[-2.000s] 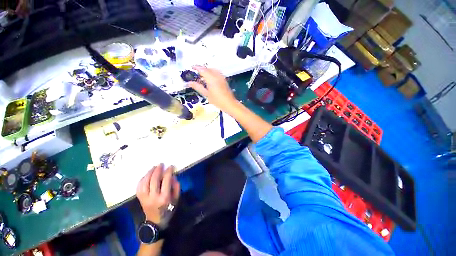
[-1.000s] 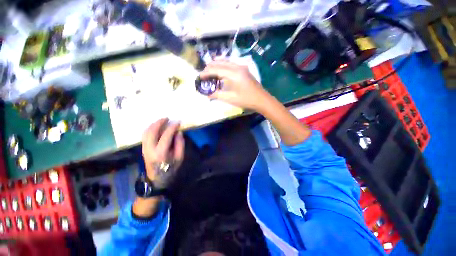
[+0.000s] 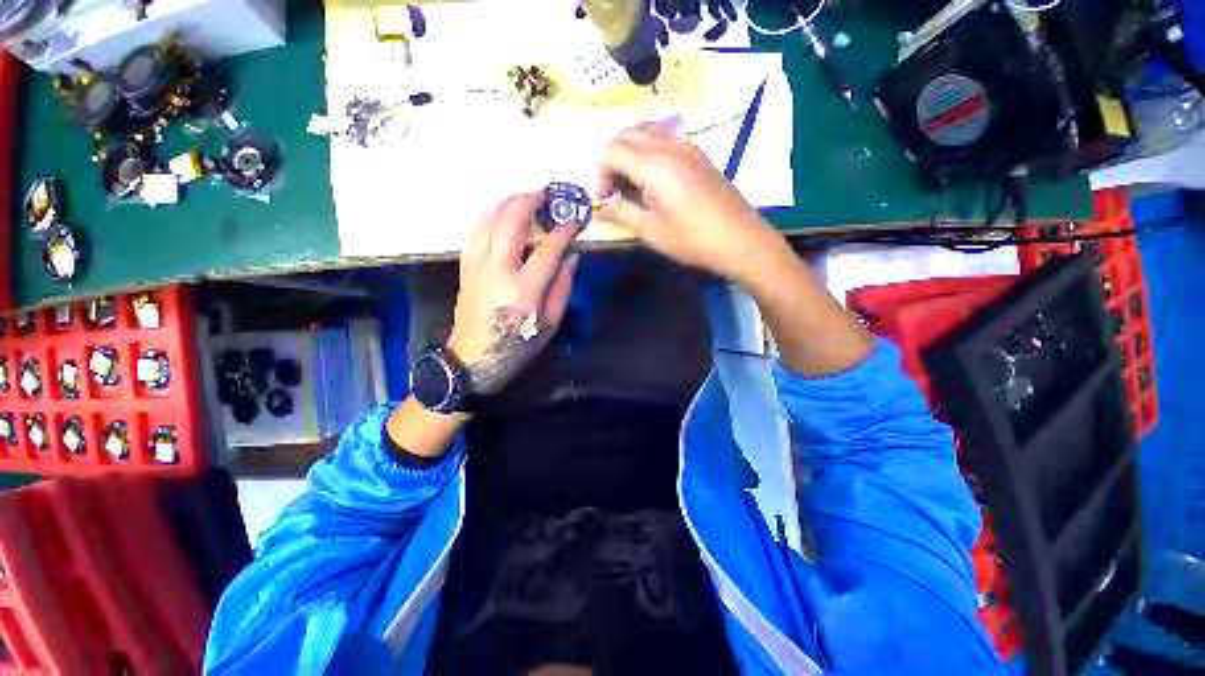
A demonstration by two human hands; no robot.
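A round watch module (image 3: 566,207), dark with silver glints, is held in the fingertips of my left hand (image 3: 509,271) above the front edge of the white work sheet (image 3: 436,178). My right hand (image 3: 674,198) is just right of the module, its thumb and finger pinched at a tiny yellow piece (image 3: 605,203) at the module's edge. Whether the yellow piece is joined to the module is too small to tell. A small cluster of gold parts (image 3: 530,90) and some metallic parts (image 3: 374,120) lie on the sheet.
Spare round modules (image 3: 139,86) lie left of the sheet. A dark nozzle (image 3: 632,46) hangs over its back. A slim blade (image 3: 747,130) lies at its right. A black fan (image 3: 958,106) stands right. Red trays (image 3: 86,370) and a black tray (image 3: 1057,462) flank me below the bench edge.
The view has shifted downward. The module has passed from my right hand to my left fingertips. My left hand has risen to the bench edge, and my right hand now pinches the yellow piece.
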